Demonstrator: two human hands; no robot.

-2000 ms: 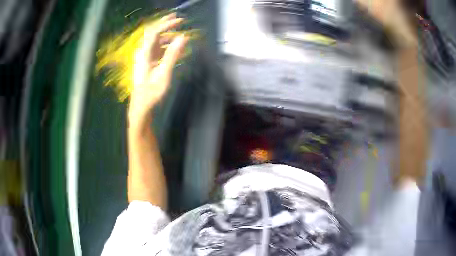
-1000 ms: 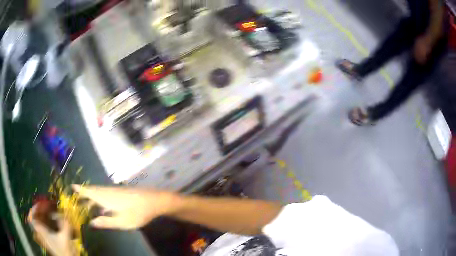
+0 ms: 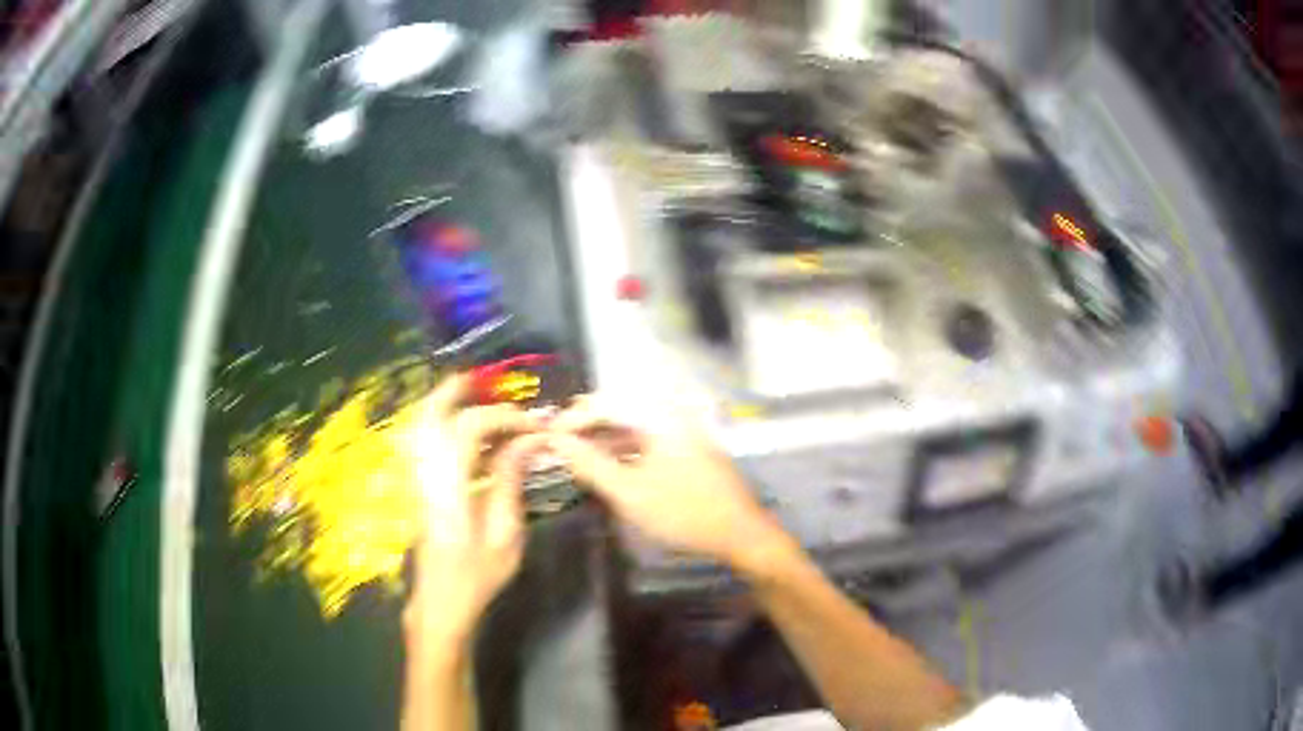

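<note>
My left hand (image 3: 465, 486) and my right hand (image 3: 650, 479) meet at the table edge beside the machine. Between them they hold an electronic unit (image 3: 512, 377), its red end with a yellow centre pointing away from me. The fingers hide most of its body, and blur hides whether they hold a small part. A loose pile of small yellow parts (image 3: 343, 486) lies on the dark green table just left of my left hand.
The off-white machine (image 3: 857, 471) stands at the right, with units in its two stations (image 3: 815, 186) (image 3: 1086, 264), a screen (image 3: 972, 474) and an orange-red knob (image 3: 1155, 433). A smartphone (image 3: 455, 279) lies beyond the pile. A green conveyor (image 3: 107, 429) runs at the left. A person's legs (image 3: 1257, 514) show far right.
The view has swung, so the machine now sits further right. My hands, apart over the pile a second ago, are now together on the unit.
</note>
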